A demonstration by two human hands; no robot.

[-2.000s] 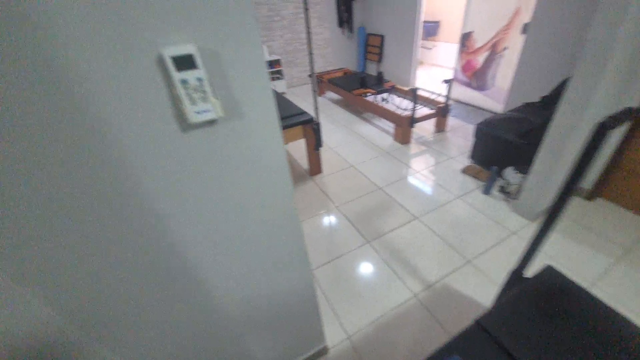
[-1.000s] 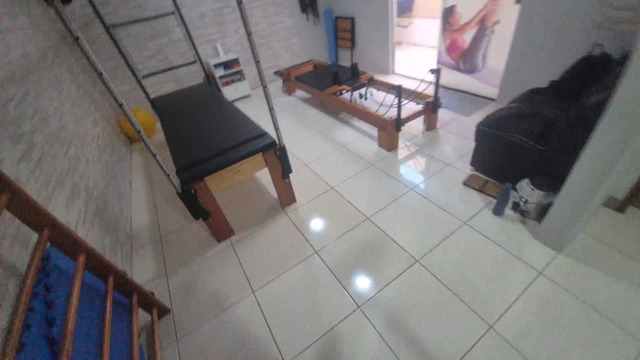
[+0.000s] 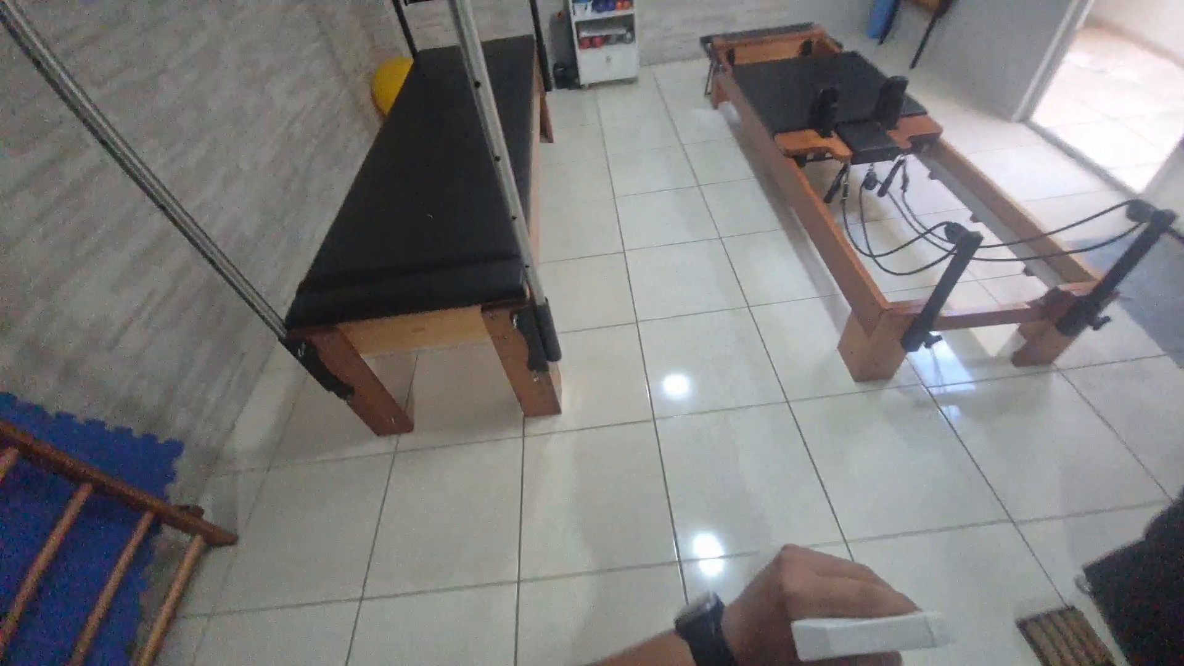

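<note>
My left hand [image 3: 819, 601], with a black watch [image 3: 705, 629] on its wrist, reaches in from the bottom edge, right of centre. Its fingers are closed on a slim white object [image 3: 869, 636], seen nearly edge-on; what it is cannot be told. Beneath the hand lies the glossy tiled floor [image 3: 592, 518]. My right hand is out of view. Ahead and to the left stands a black padded Pilates table [image 3: 425, 185] with wooden legs and metal poles. A wooden Pilates reformer [image 3: 832, 231] with a black carriage and cords stands ahead and to the right.
At lower left, a wooden ladder-like frame [image 3: 120, 495] stands by blue foam mats [image 3: 92, 462]. A yellow ball [image 3: 387, 85] sits behind the padded table. A white shelf unit [image 3: 606, 60] stands at the back. A dark object [image 3: 1142, 583] and a ribbed brown item [image 3: 1066, 636] are at lower right.
My left hand with the slim white object has come into view. The view has moved past the grey wall with the remote control and closer to the padded table and reformer.
</note>
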